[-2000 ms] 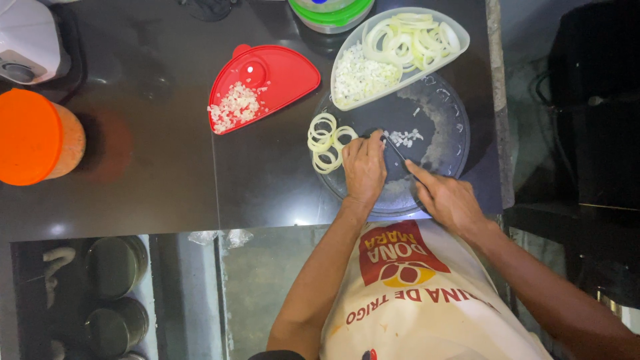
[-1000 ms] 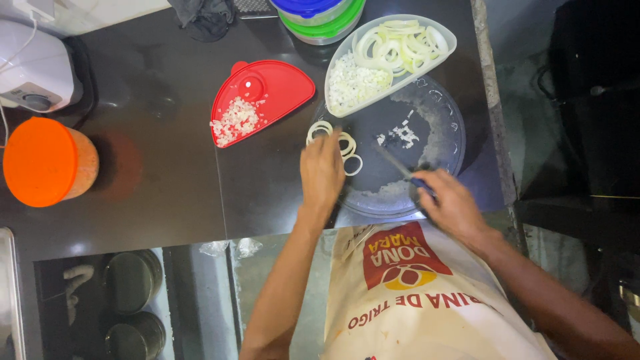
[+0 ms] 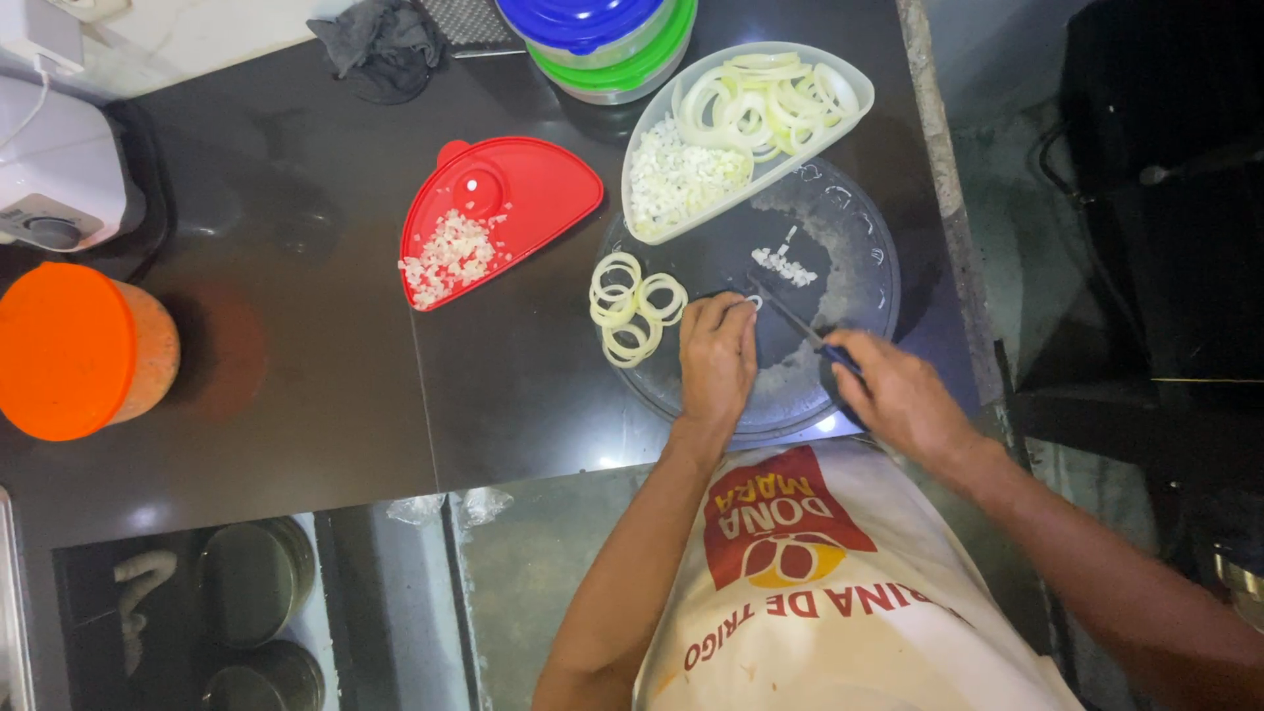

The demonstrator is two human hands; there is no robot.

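My right hand [image 3: 889, 390] grips the dark blue handle of a kitchen knife [image 3: 792, 318], its blade pointing to the upper left over a round dark cutting board [image 3: 731, 395]. Under the fingertips of my left hand [image 3: 719, 351], near the blade's tip, a small white onion ring [image 3: 755, 302] is pressed on the board. Several onion rings [image 3: 632, 339] lie together left of that hand. Chopped onion [image 3: 785, 265] sits in a small pile beyond the knife. A translucent half-round container [image 3: 790, 176] with sliced rings and diced onion overlaps the board's far edge.
Diced pale pieces lie on a red half-round lid [image 3: 553, 186]. Stacked containers with blue and green lids [image 3: 632, 69], a dark cloth [image 3: 380, 49] and a grater [image 3: 474, 22] are at the back. At left are an orange-lidded container [image 3: 64, 351] and a white appliance [image 3: 59, 168].
My left hand has moved right from the loose rings to beside the knife; a second ago it was over them. The knife has stayed in my right hand.
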